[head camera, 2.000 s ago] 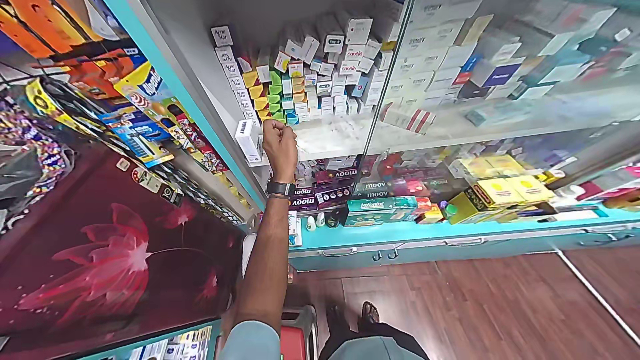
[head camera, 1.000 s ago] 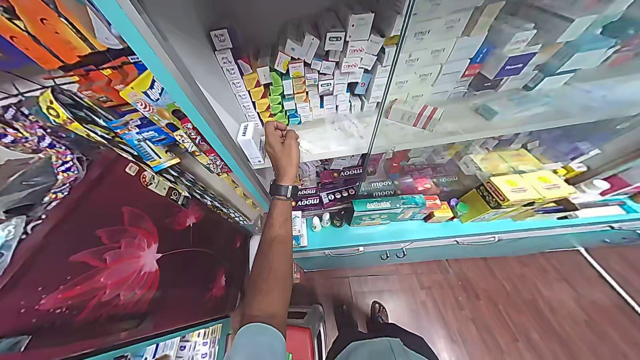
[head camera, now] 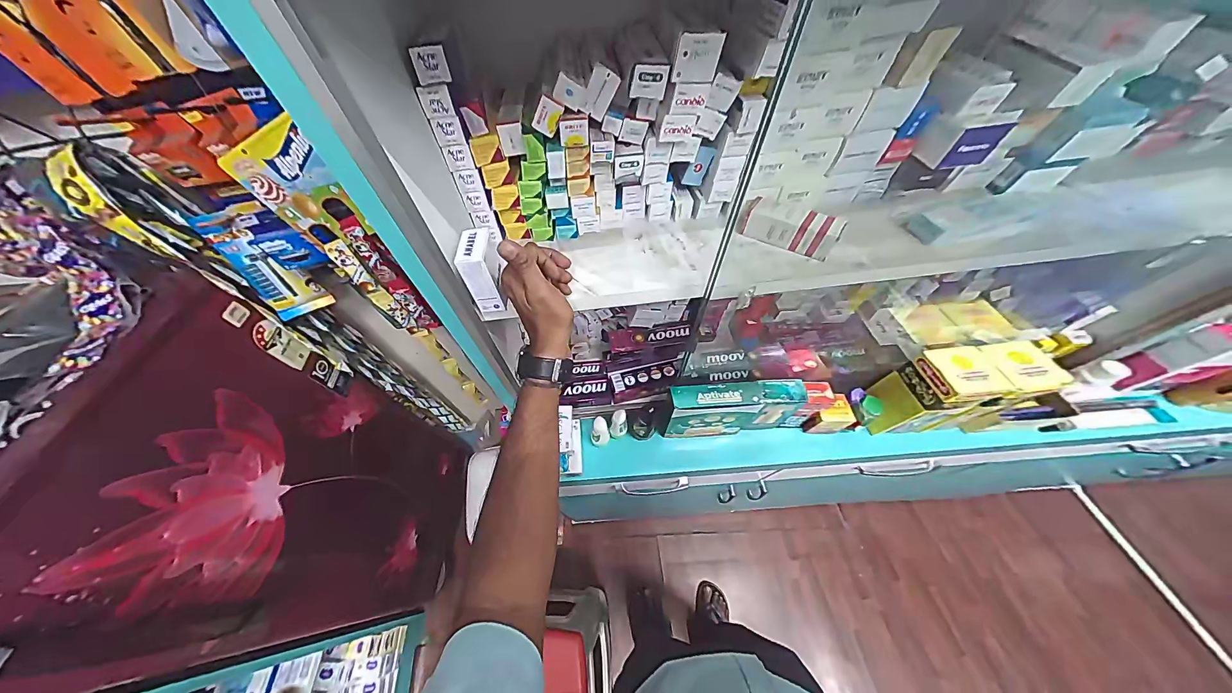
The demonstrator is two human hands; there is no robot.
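My left hand (head camera: 537, 289), with a dark watch on the wrist, reaches over the front edge of a cabinet shelf. Its fingers are loosely curled, and no item shows in them. Close beside it on the left stands a white Anakel carton (head camera: 478, 269). Beyond the fingers are stacked small cartons with yellow ends (head camera: 496, 174) and green ends (head camera: 532, 171), and a column of white Acne Star cartons (head camera: 447, 130) farther left. Whether the fingertips touch the shelf (head camera: 635, 269) is unclear. My right hand is out of view.
A glass door (head camera: 746, 183) covers the right part of the cabinet. Below are Moov cartons (head camera: 640, 373) and a teal Aptivate carton (head camera: 733, 406) on the lower ledge. Hanging packets (head camera: 265, 250) are at left. A red and grey object (head camera: 568, 645) stands near my feet.
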